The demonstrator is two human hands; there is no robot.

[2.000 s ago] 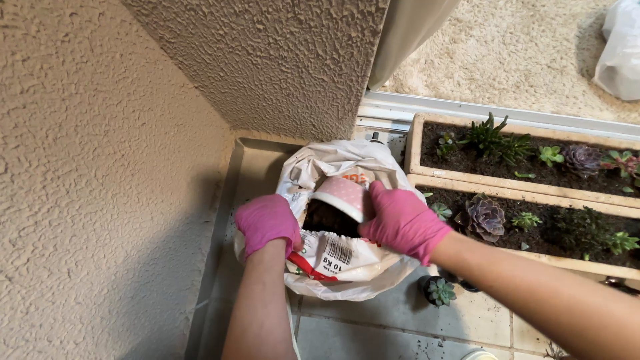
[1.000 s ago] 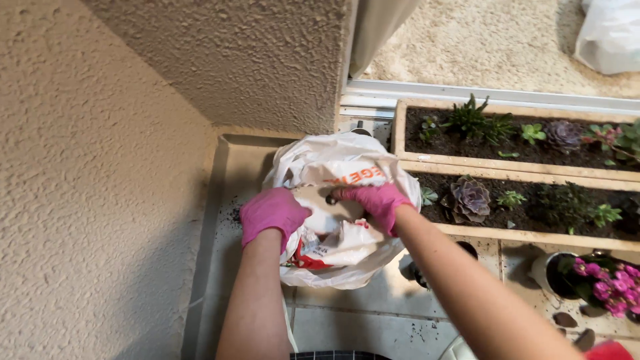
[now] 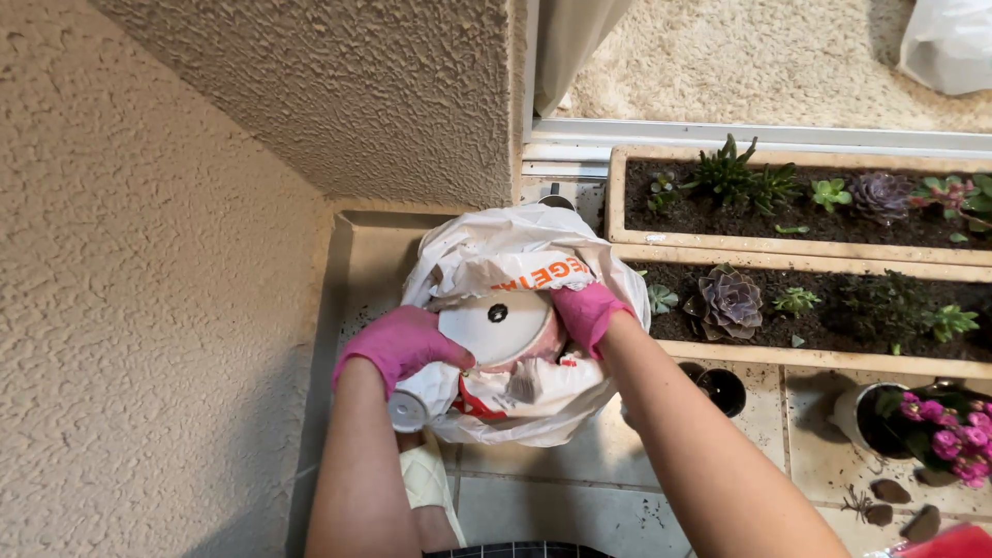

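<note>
A white plastic bag (image 3: 511, 232) with a printed soil sack inside stands on the tiles. In its mouth lies a tipped pink-and-white pot (image 3: 496, 329), its pale base with a dark central hole facing up. My left hand (image 3: 403, 341), in a pink glove, grips the pot's left edge with the thumb on the base. My right hand (image 3: 589, 314), also gloved in pink, is at the pot's right side inside the bag, its fingertips hidden. Below my left hand, a small white pot (image 3: 408, 409) sits against the bag.
Two long planters (image 3: 775, 256) of succulents lie to the right. Nearer are a black pot (image 3: 722, 391), a white pot (image 3: 849, 418) with pink flowers and several brown stones (image 3: 891, 490). A textured wall (image 3: 155, 271) borders the left. My slippered foot (image 3: 430, 480) is below the bag.
The pink pot has turned from showing its dotted side at two seconds ago to showing its base now. My right hand has moved from the top of the pot to its right side.
</note>
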